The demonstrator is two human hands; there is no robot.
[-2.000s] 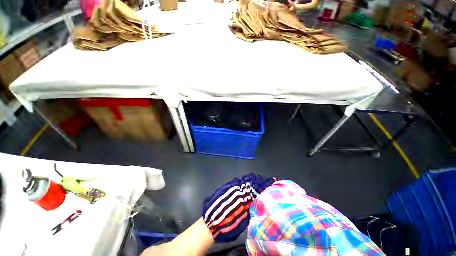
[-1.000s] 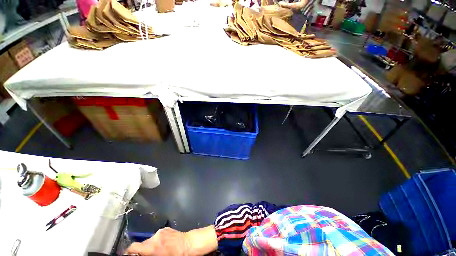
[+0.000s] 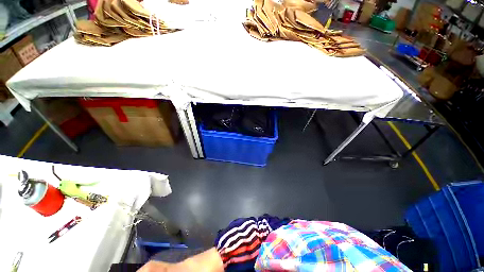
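Note:
My right arm, in a plaid sleeve with a striped knit cuff, reaches leftward along the bottom edge. Only bare skin of the wrist and part of my right hand [image 3: 180, 262] shows; the fingers are cut off, so what they hold is hidden. A thin dark strip [image 3: 124, 268], too little to identify, shows at the bottom edge left of it. My left hand is out of the picture. On the near white table [image 3: 101, 239] at left stand a red canister with a pale top [image 3: 48, 201] and a green torch-like tool [image 3: 77, 192]. Small red-and-dark snips [image 3: 65, 229] lie in front.
A long white-covered table [image 3: 223, 69] stands ahead with brown paper-like stacks [image 3: 297, 26]. Under it are a carton [image 3: 135, 125] and a blue crate [image 3: 239, 147] of black items. Blue crates [image 3: 446, 223] and black items stand at right. Loose threads hang at the near table's corner.
My right hand showed at the bottom left one second ago; it is now lower and mostly cut off. The striped cuff has shifted slightly left. The table items have not moved.

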